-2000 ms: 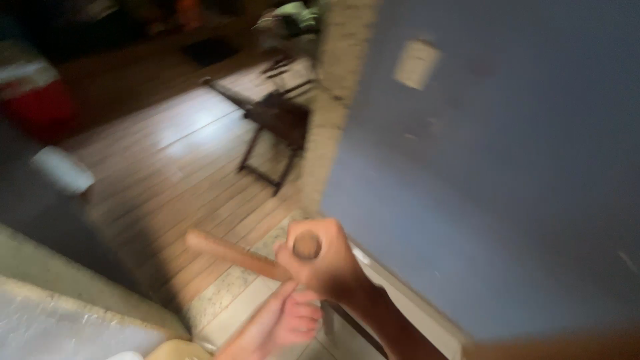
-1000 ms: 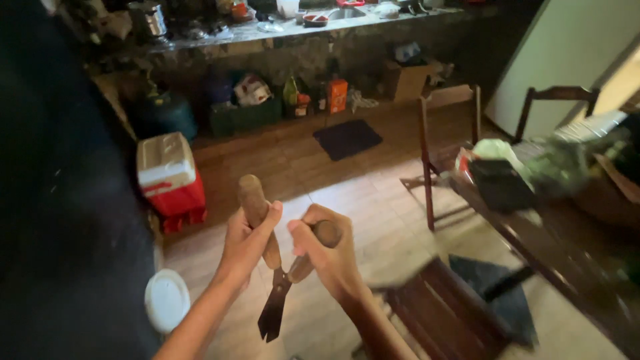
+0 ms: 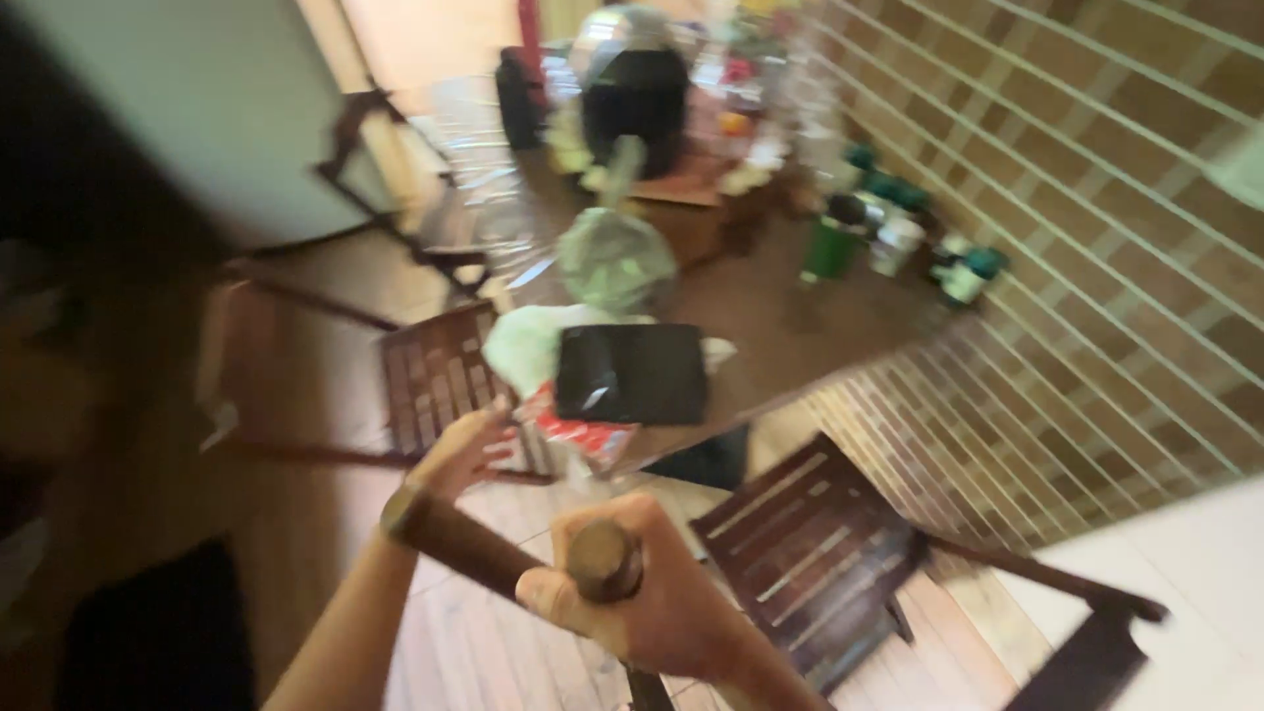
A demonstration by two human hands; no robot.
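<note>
Hedge shears with wooden handles (image 3: 474, 545) are at the lower middle of the head view. My right hand (image 3: 647, 592) is closed around one handle, whose round end faces up, and its thumb lies against the other handle. My left hand (image 3: 462, 459) is off the shears, fingers apart, just beyond the end of the left handle. Only a dark part of the metal shows below my right hand; the rest of the blades is out of view.
A wooden table (image 3: 790, 336) stands ahead, with a black tray-like object (image 3: 632, 373), plastic bags (image 3: 614, 259), a helmet-like object (image 3: 632, 89) and small bottles (image 3: 973, 275) on it. Slatted wooden chairs stand left (image 3: 444, 380) and right (image 3: 810, 563). A brick-patterned wall (image 3: 1066, 197) rises at the right.
My left hand has let go of its handle and opened, while my right hand still holds the shears. The view has swung right from the kitchen counter to the table.
</note>
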